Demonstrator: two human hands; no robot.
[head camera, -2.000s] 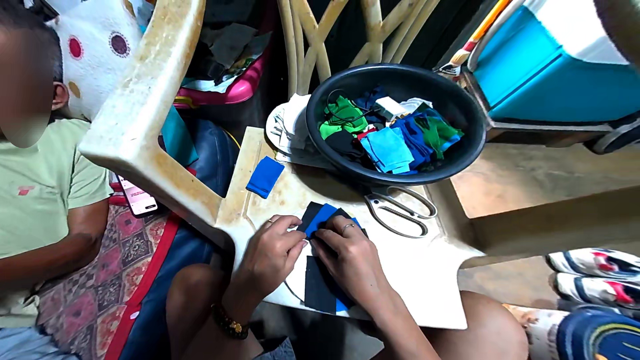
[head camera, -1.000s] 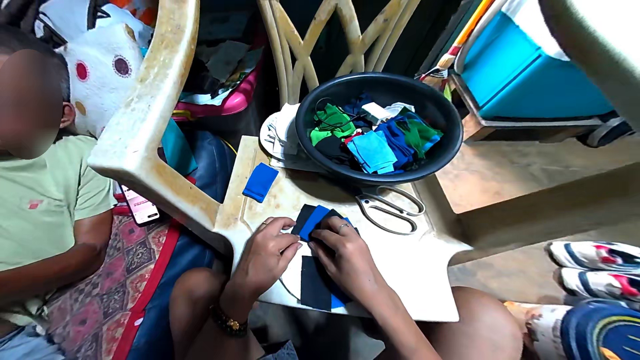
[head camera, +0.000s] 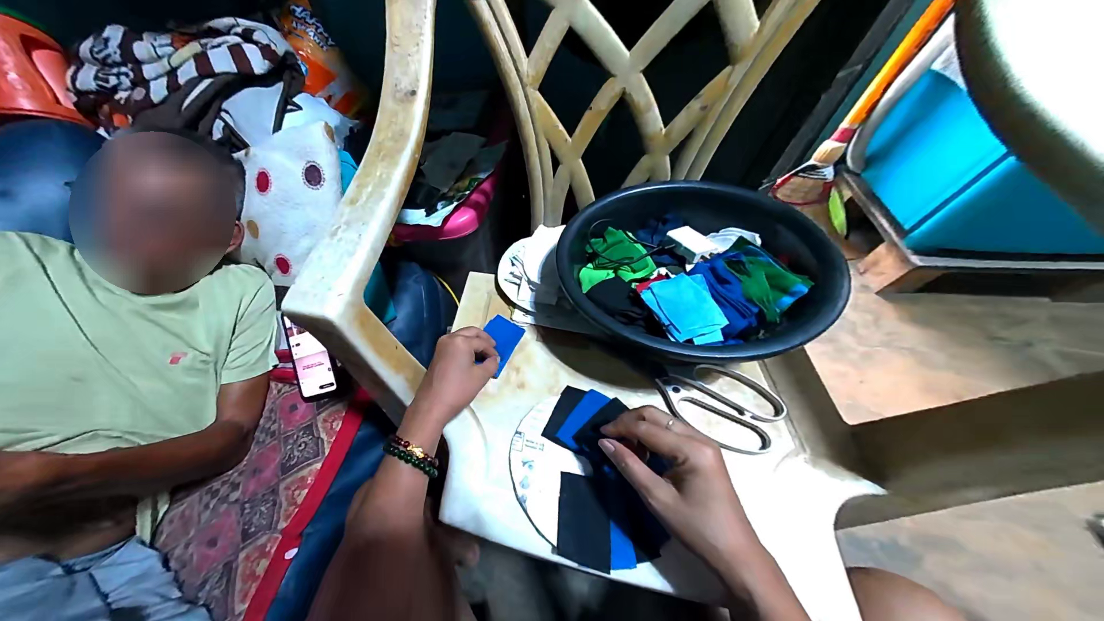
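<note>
My left hand (head camera: 459, 371) pinches the edge of a small blue cloth piece (head camera: 505, 342) at the left of the white plastic chair seat (head camera: 483, 457). My right hand (head camera: 673, 466) rests its fingers on overlapping black and blue cloth strips (head camera: 582, 418) at the middle of the seat; whether it grips one is hard to tell. Under the strips, a round white sheet (head camera: 535, 466) with printing partly shows. Metal-handled scissors (head camera: 733, 405) lie right of the strips, their blades hidden beneath a black basin (head camera: 707, 345) full of green, blue and black cloth pieces.
White rounded material (head camera: 539, 267) lies left of the basin. The chair's armrest (head camera: 362, 259) rises on the left, its lattice back (head camera: 638, 95) behind. A person (head camera: 129, 362) lies at the left beside a phone (head camera: 310, 362). A blue box (head camera: 966, 172) stands at the right.
My left hand has left the black and blue strips and moved up and left to the separate blue piece, taking hold of its edge. My right hand stays at the strips.
</note>
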